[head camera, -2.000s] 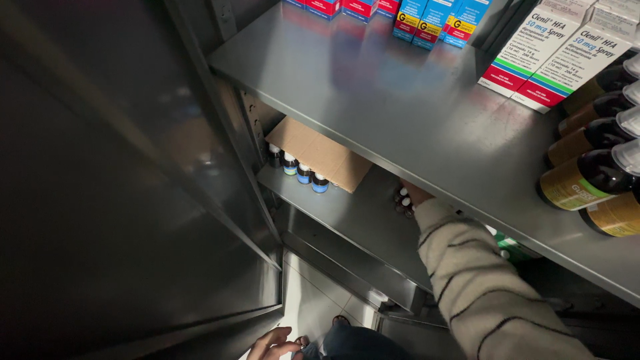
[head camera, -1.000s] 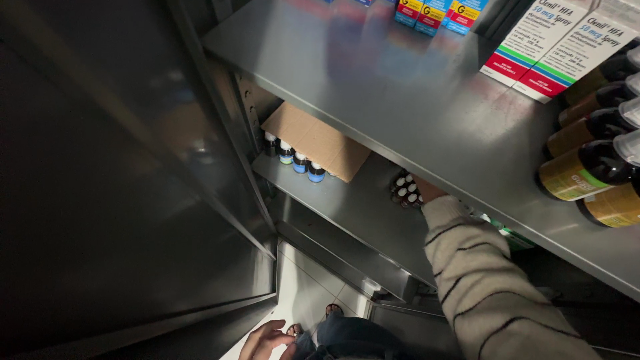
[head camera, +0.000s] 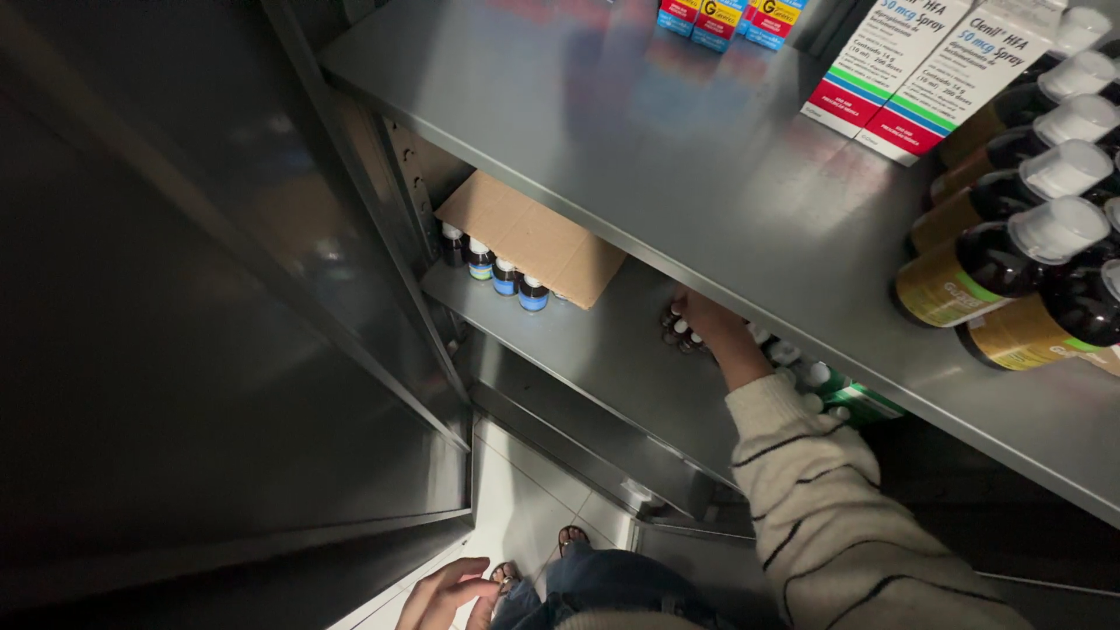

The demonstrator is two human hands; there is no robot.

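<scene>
My right hand (head camera: 710, 325) reaches under the upper metal shelf and lies over a cluster of small dark bottles with white caps (head camera: 681, 327) on the lower shelf. Its fingers are partly hidden by the bottles and the shelf edge, so I cannot tell whether they grip one. Low in the view, my left hand (head camera: 451, 597) hangs above the floor with fingers curved and apart, holding nothing. Left of the cluster, dark bottles with blue labels (head camera: 532, 294) stand partly beneath a cardboard sheet (head camera: 535, 234).
The upper shelf (head camera: 612, 149) carries white spray boxes (head camera: 949, 74), blue and red medicine boxes (head camera: 716, 24) and large brown bottles (head camera: 962, 271). A dark metal door (head camera: 219, 306) stands at left. White-capped bottles and a green package (head camera: 862, 402) lie right of my hand.
My right hand has shifted over the small bottles, covering more of the cluster than one second ago. My left hand stays low with its fingers apart.
</scene>
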